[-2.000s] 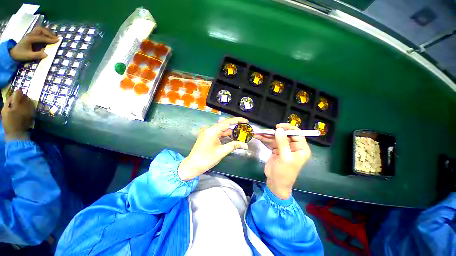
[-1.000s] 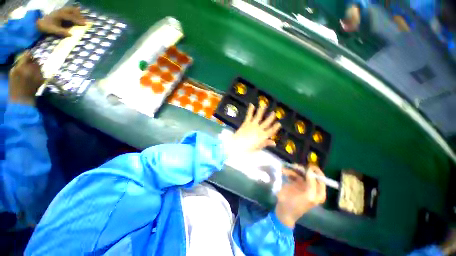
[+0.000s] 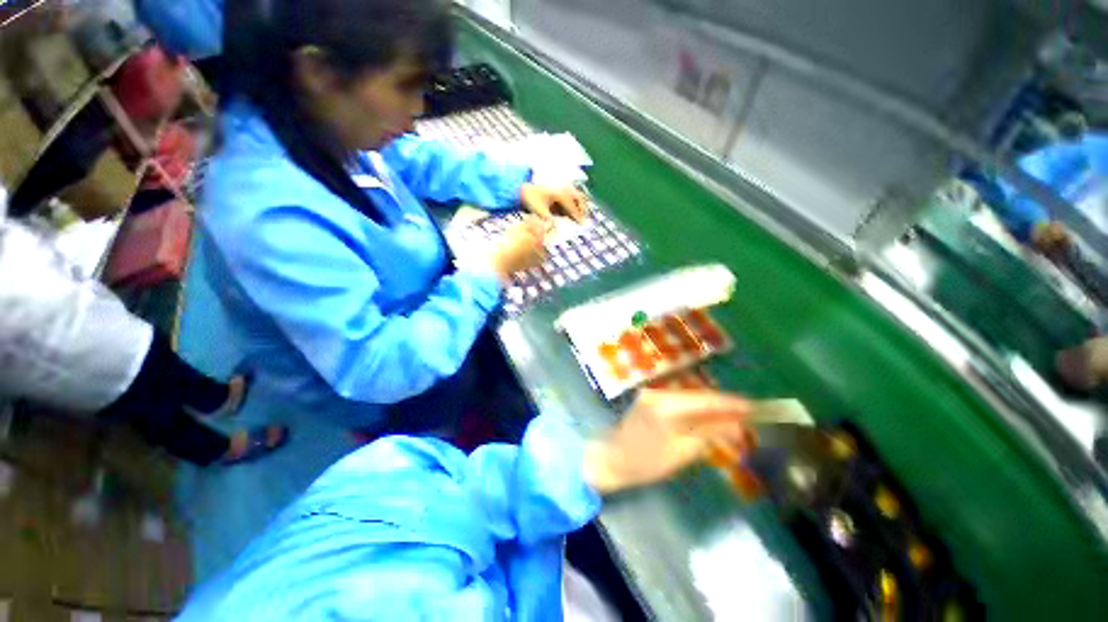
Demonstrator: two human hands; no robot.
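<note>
My left hand point(image 3: 674, 440) is blurred and reaches over the orange round stickers point(image 3: 744, 476), at the near end of the black parts tray point(image 3: 865, 535). A pale strip point(image 3: 780, 412) shows at its fingertips; I cannot tell whether the hand holds it. The tray is blurred and cut off by the bottom edge, with amber-centred round parts point(image 3: 888, 592) in its pockets. A whitish round part point(image 3: 840, 526) also shows in it. A bright white sheet point(image 3: 744, 576) lies beside the tray. My right hand is out of view.
A pale pack with orange discs point(image 3: 653, 295) lies beyond my hand. Left of it, a neighbour in a blue smock point(image 3: 322, 273) works over a grid tray point(image 3: 583, 253). A metal rail point(image 3: 930, 318) borders the green worktop point(image 3: 790, 322). Another person's legs point(image 3: 182, 395) show at far left.
The view has swung left towards the neighbour. My left hand has moved off the middle of the tray to its left end. My right hand and the box of beige pieces have left the picture.
</note>
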